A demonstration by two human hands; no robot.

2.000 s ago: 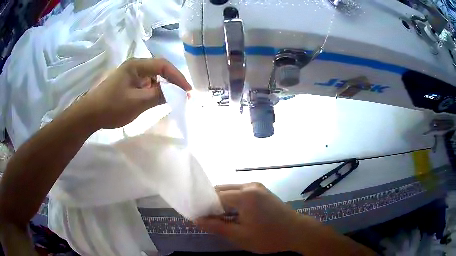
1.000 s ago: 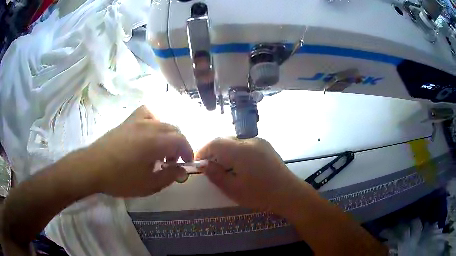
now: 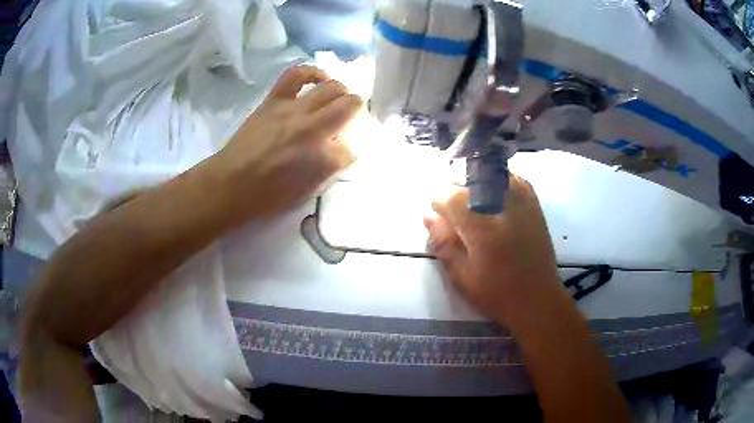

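White fabric [image 3: 107, 124] lies heaped left of the sewing machine head [image 3: 430, 74] and hangs over the table edge. My left hand [image 3: 302, 140] is left of the needle area, fingers bent at the edge of the lamp glare. My right hand [image 3: 500, 248] is right of the needle area, partly behind the grey cylinder [image 3: 488, 183], its fingertips toward the glare. The needle and presser foot [image 3: 426, 128] are washed out. Whether fabric is between the fingers of either hand cannot be seen in the glare.
Black thread snips [image 3: 589, 282] lie right of my right forearm. The bed cover plate's grey catch [image 3: 322, 240] shows between my hands. The ruler [image 3: 372, 345] runs along the front edge, with yellow tape [image 3: 703, 310] at the right.
My hands have moved from pinching a small white strip together near the front to either side of the needle area. The view has shifted, so the machine head sits further right and higher.
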